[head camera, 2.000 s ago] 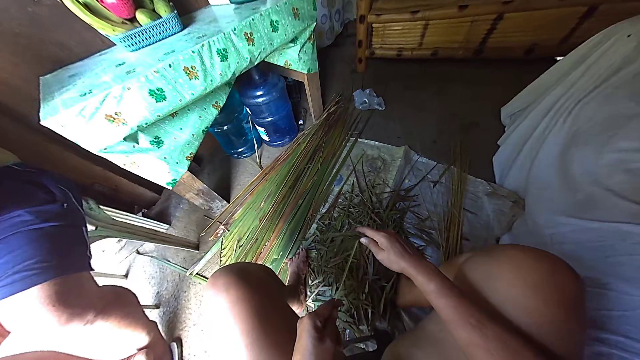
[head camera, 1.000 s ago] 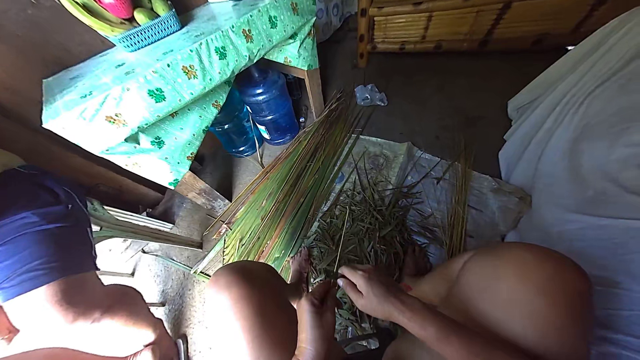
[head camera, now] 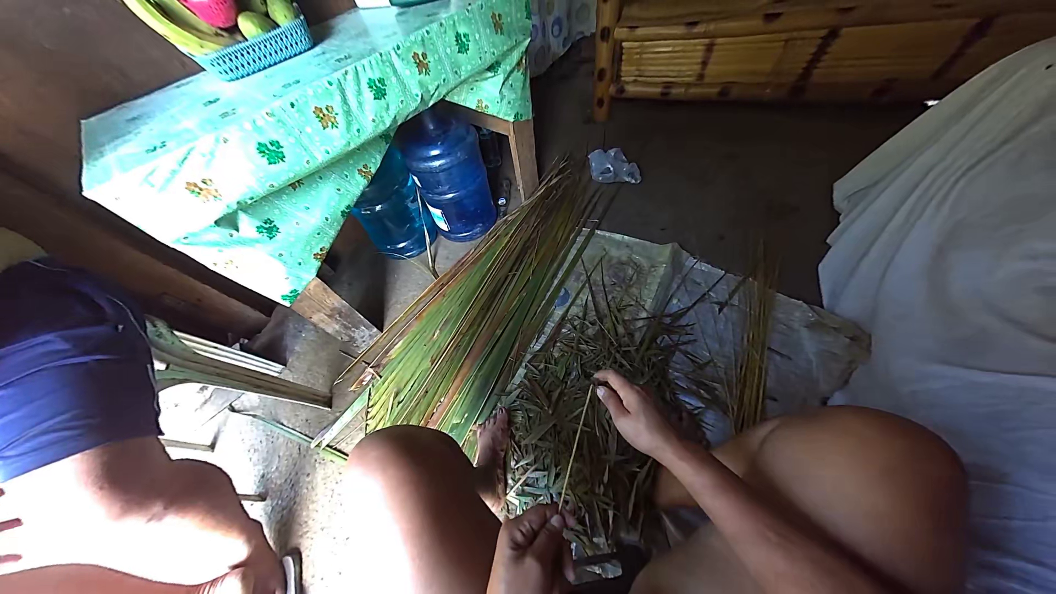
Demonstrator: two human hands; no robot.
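Observation:
My left hand [head camera: 535, 540], low in the middle, is closed on the lower end of a thin palm-leaf midrib [head camera: 577, 445]. The fingertips of my right hand [head camera: 634, 412] pinch its upper end, so the midrib slants between both hands. Beneath them a heap of short leaf shavings [head camera: 610, 355] lies between my feet. A fan of long green and brown palm leaflets [head camera: 487, 313] rests to the left of the heap. A bundle of thin stripped midribs [head camera: 752, 346] lies to its right. A dark object, partly hidden, is beside my left hand; I cannot tell what it is.
A table with a green patterned cloth [head camera: 272, 157] holds a blue basket [head camera: 260, 49] of fruit. Blue water jugs [head camera: 450, 177] stand beneath. Another person [head camera: 74, 363] sits at left. A sack-like sheet [head camera: 718, 289] lies under the heap. White fabric [head camera: 949, 214] hangs at right, bamboo furniture [head camera: 742, 58] behind.
One second ago my hands were close together; now my right hand is farther up and away from my left, with the midrib stretched between them.

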